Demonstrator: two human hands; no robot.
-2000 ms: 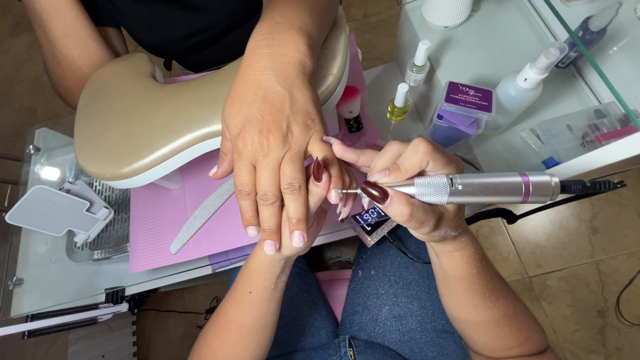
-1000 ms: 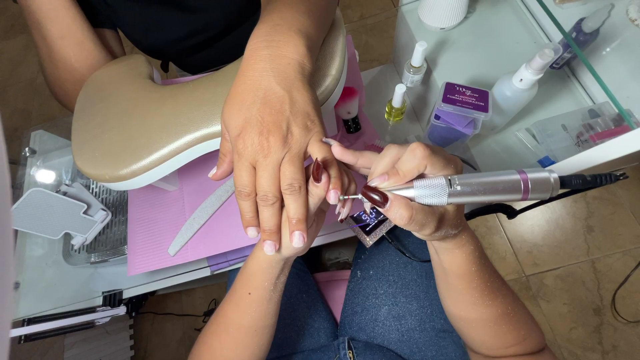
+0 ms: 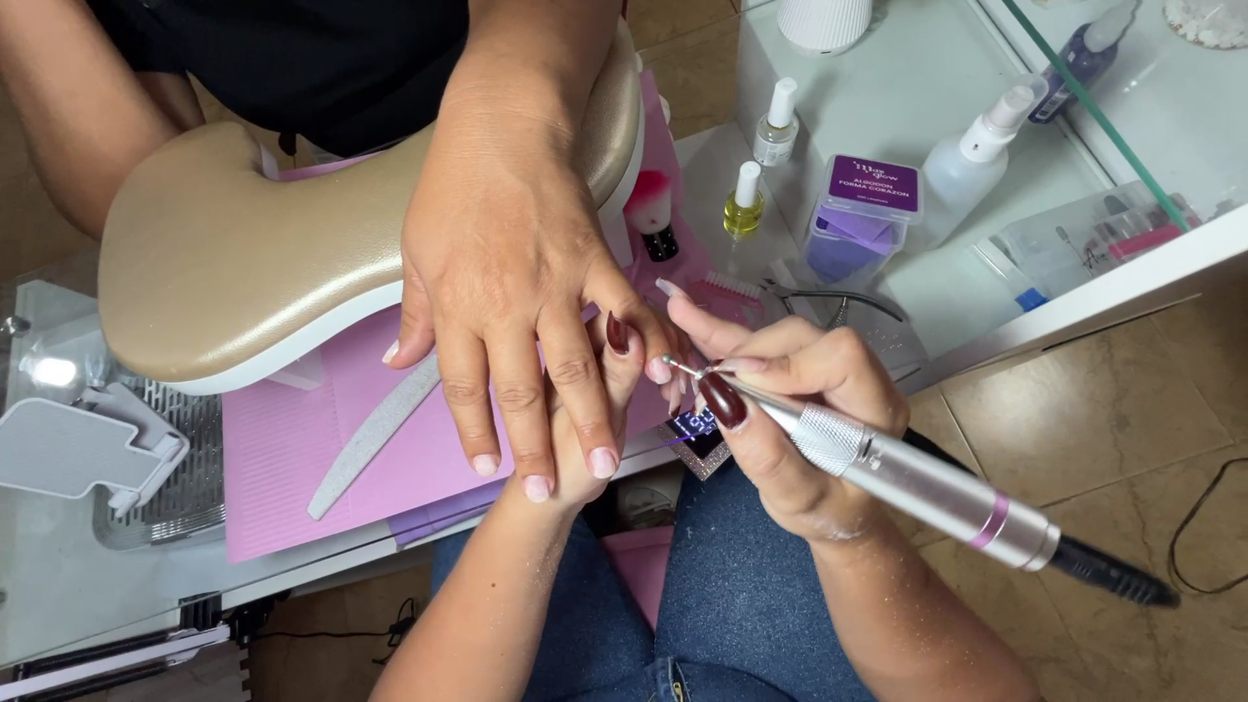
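My right hand (image 3: 809, 419) grips a silver electric nail drill (image 3: 926, 497) like a pen. Its thin bit with a small round tip (image 3: 668, 361) is at the nail of the other person's index finger (image 3: 648, 341); whether it touches is unclear. My left hand (image 3: 595, 419) lies partly hidden under the other person's hand (image 3: 517, 253) and holds that index finger, with my dark red thumbnail on top. The other person's remaining fingers are spread over my left hand and wrist. Beneath them, a grey nail file (image 3: 375, 439) rests on a pink mat (image 3: 283, 458).
A beige padded armrest (image 3: 253, 253) is beneath the person's forearm. At right are a pink-tipped brush (image 3: 651, 210), a yellow oil bottle (image 3: 744, 205), a clear bottle (image 3: 777, 127), a purple-lidded box (image 3: 873, 185) and a spray bottle (image 3: 975, 156). A metal dust-collector grille (image 3: 175, 468) is at left.
My right hand has tilted the drill, so its rear end now points down to the right instead of nearly level. The bit has moved from beside my left fingers to the other person's index fingernail.
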